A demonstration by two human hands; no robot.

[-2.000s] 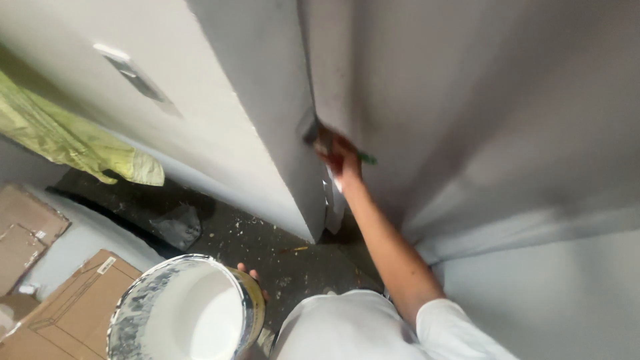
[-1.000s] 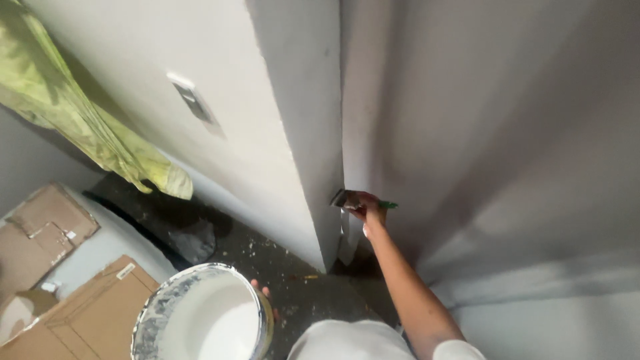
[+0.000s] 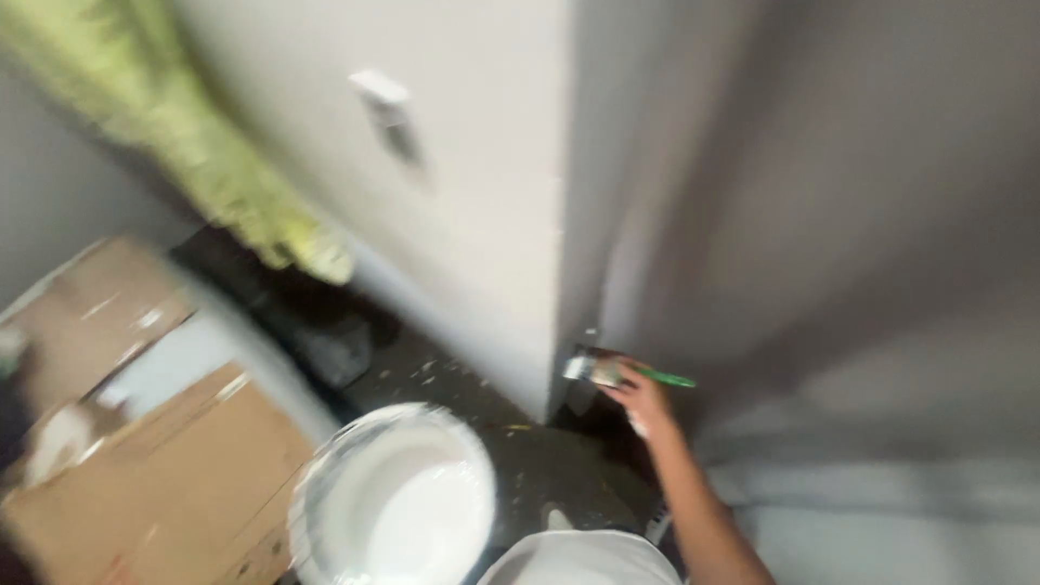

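Observation:
My right hand [image 3: 638, 394] grips a paintbrush [image 3: 597, 367] with a green handle. The brush's bristles carry white paint and are at the low end of the narrow side face of a wall corner [image 3: 561, 244], though blur hides whether they touch it. A bucket of white paint [image 3: 431, 512], its rim streaked with dried paint, is at the lower middle of the view. My left hand is not visible now; earlier its fingertips showed at the bucket's right side.
A switch plate [image 3: 390, 114] is on the pale wall. Yellow-green cloth or sheeting [image 3: 227, 171] hangs at the left. Flattened cardboard [image 3: 171, 496] lies at the lower left. The dark floor [image 3: 520, 463] has paint spatters. Another grey wall [image 3: 877, 268] rises at the right.
My right hand has moved down along the wall corner with the brush. My left fingertips, seen beside the bucket before, are now out of sight. The view has shifted and is blurred.

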